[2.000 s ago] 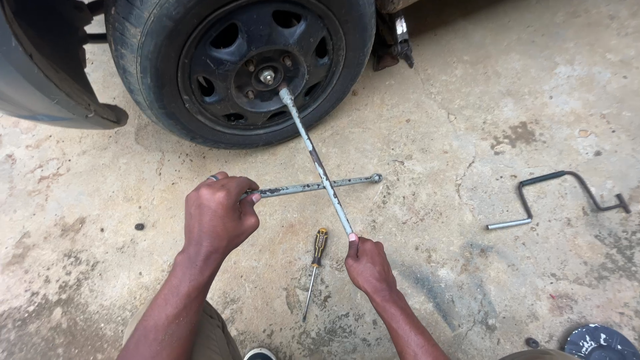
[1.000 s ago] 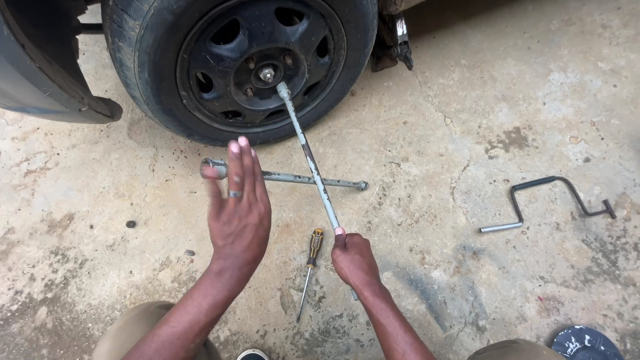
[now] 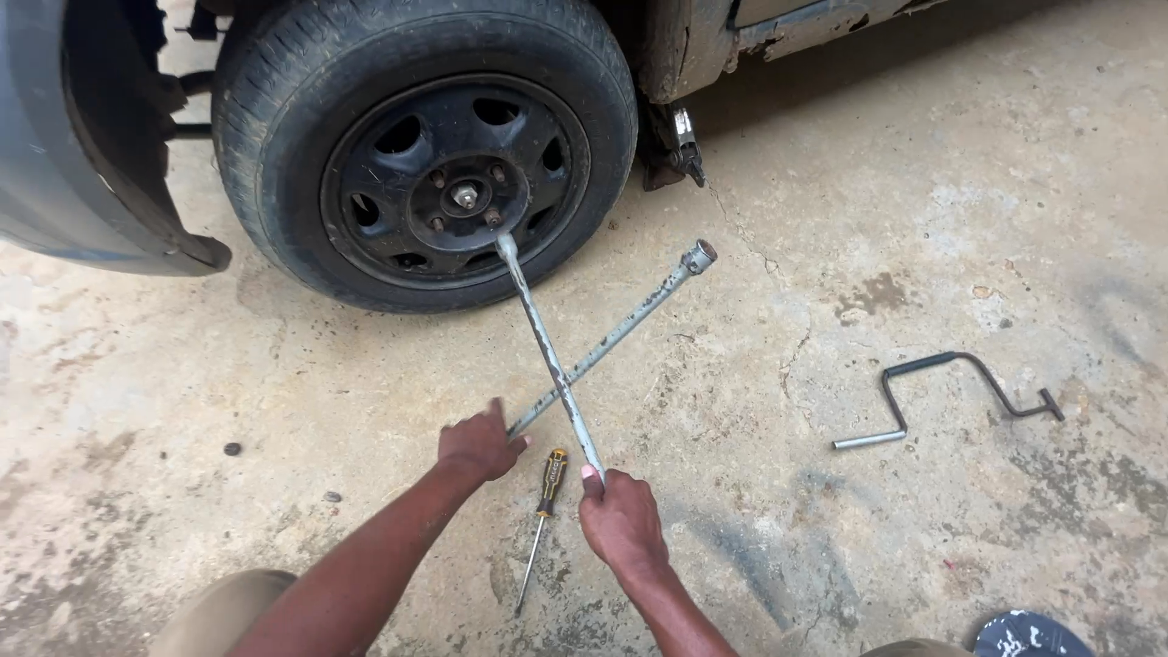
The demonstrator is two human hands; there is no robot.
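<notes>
A worn, grey four-way lug wrench [image 3: 539, 328] reaches from my hands to the black steel wheel [image 3: 383, 155], one socket end at the lower right of the hub. My right hand [image 3: 624, 520] is closed around the wrench's near end. At the lower end of the cross bar is my left hand [image 3: 479, 444], one finger extended; whether it grips the bar is unclear. The bar's other end, a socket [image 3: 699, 257], points up to the right. Studs or nuts show around the hub, but the one at the wrench is hidden.
A screwdriver [image 3: 551, 484] lies on the concrete between my forearms. To the right lies a bent metal crank handle [image 3: 920, 365]. A jack-like metal part [image 3: 684, 141] stands behind the tyre [image 3: 274, 182]. The car's bumper [image 3: 100, 182] juts in at left.
The lug wrench has turned, its cross bar now slanting up to the right. My left hand, raised with fingers extended one second ago, has moved down to the bar's lower end. My right hand stays at the near end.
</notes>
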